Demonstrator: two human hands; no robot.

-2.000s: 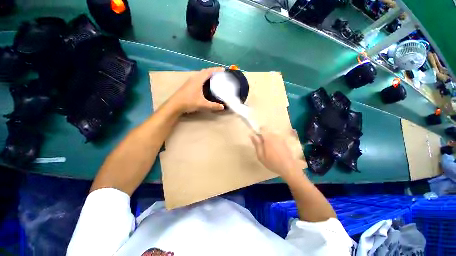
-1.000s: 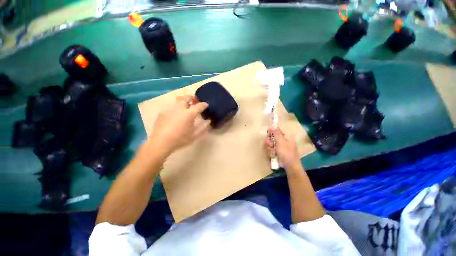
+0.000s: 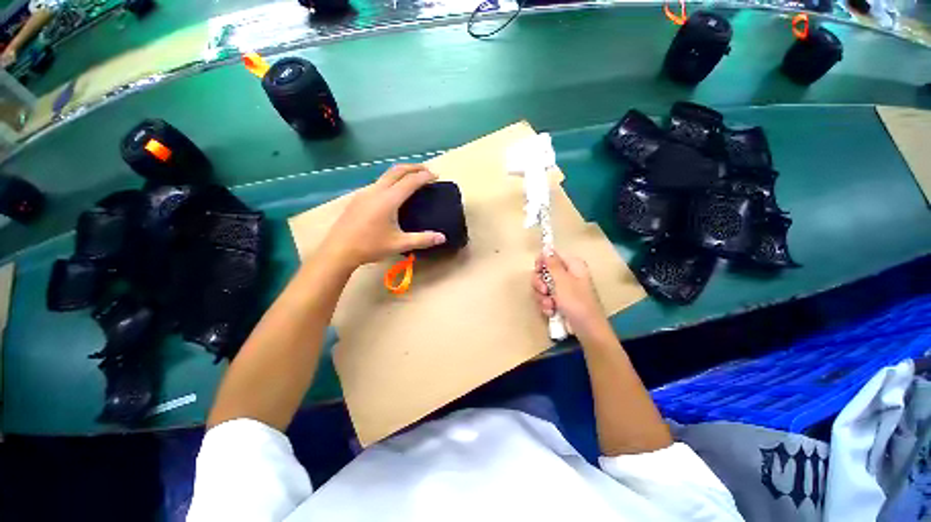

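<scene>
A black portable speaker (image 3: pixel 441 216) lies on the cardboard pad (image 3: pixel 408 347), its orange strap loop (image 3: pixel 400 275) sticking out toward me. My left hand (image 3: pixel 393 216) grips the speaker from its left side, thumb on the near side and fingers over the far side. My right hand (image 3: pixel 565 289) is closed on the pale handle of the mallet (image 3: pixel 535 178). The mallet's white-wrapped head is over the far right part of the pad, clear of the speaker. The speaker's end face is not visible.
Black plastic shell pieces lie heaped at left (image 3: pixel 227 255) and right (image 3: pixel 721 216). Speakers with orange loops stand along the far strip, one nearest the pad (image 3: pixel 302 99). A pale label strip (image 3: pixel 176 403) is by the left heap. Blue crates (image 3: pixel 755 367) and grey cloth are at lower right.
The mallet was on the speaker and is now off to its right. The speaker has been turned, and its orange loop now shows on the near side. The left hand has shifted its grip.
</scene>
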